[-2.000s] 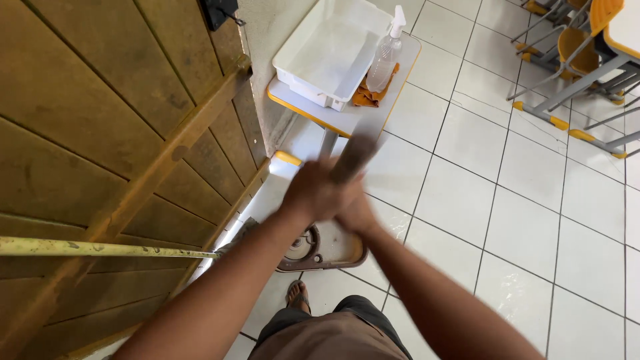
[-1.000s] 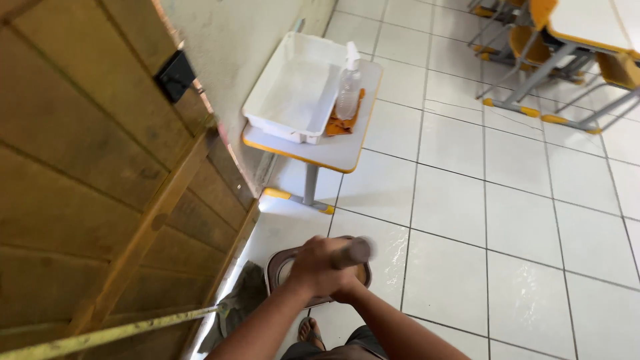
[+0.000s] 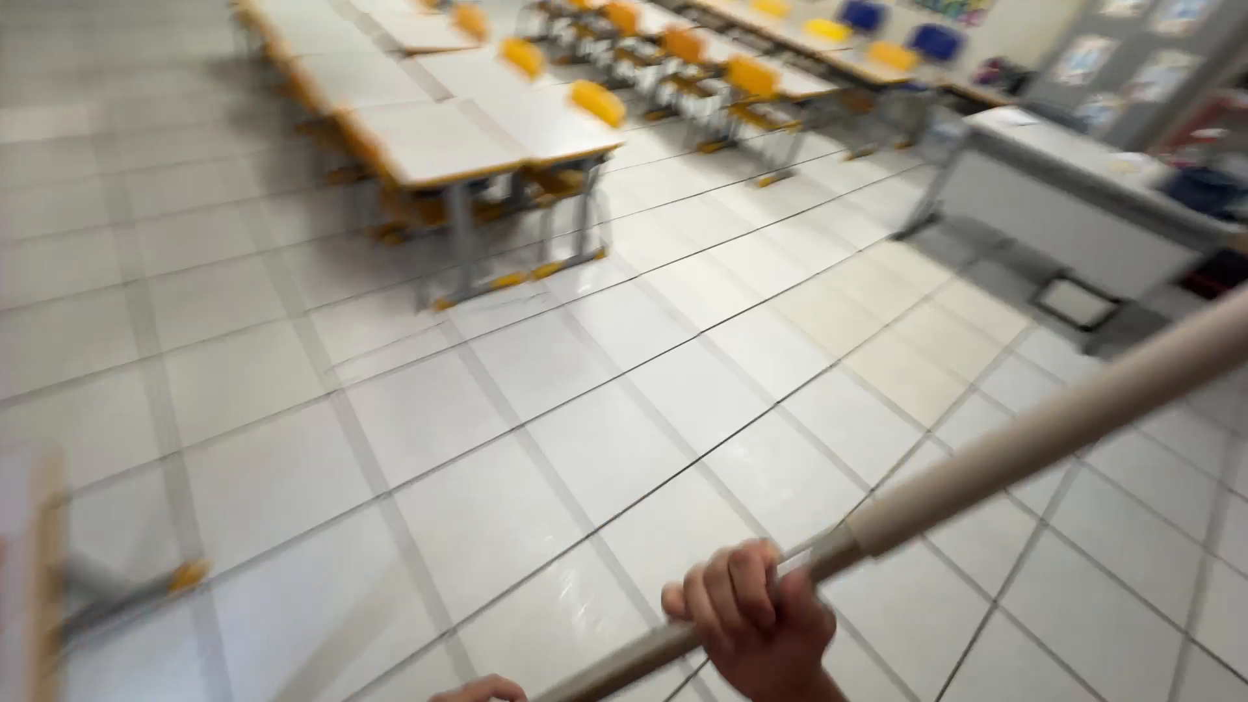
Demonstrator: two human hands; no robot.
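A long pole [image 3: 1053,429], pale and thick at its upper part and thinner and brownish lower down, crosses the lower right of the head view on a slant. My right hand [image 3: 756,619] is wrapped around the thinner part, just below the joint with the thicker sleeve. Only the fingers of my left hand [image 3: 480,690] show at the bottom edge, beside the pole's lower part; whether they grip it is hidden. The pole's lower end is out of view.
White-topped tables [image 3: 439,136] with yellow edges and chairs stand ahead on the tiled floor [image 3: 585,429]. A grey and white desk [image 3: 1072,195] is at the right. At the lower left, a small table's edge [image 3: 47,575] and its foot show.
The view has swung far to the right, away from the wooden door and the white tub. The pole, earlier seen almost end-on at my hands, now slants up to the right.
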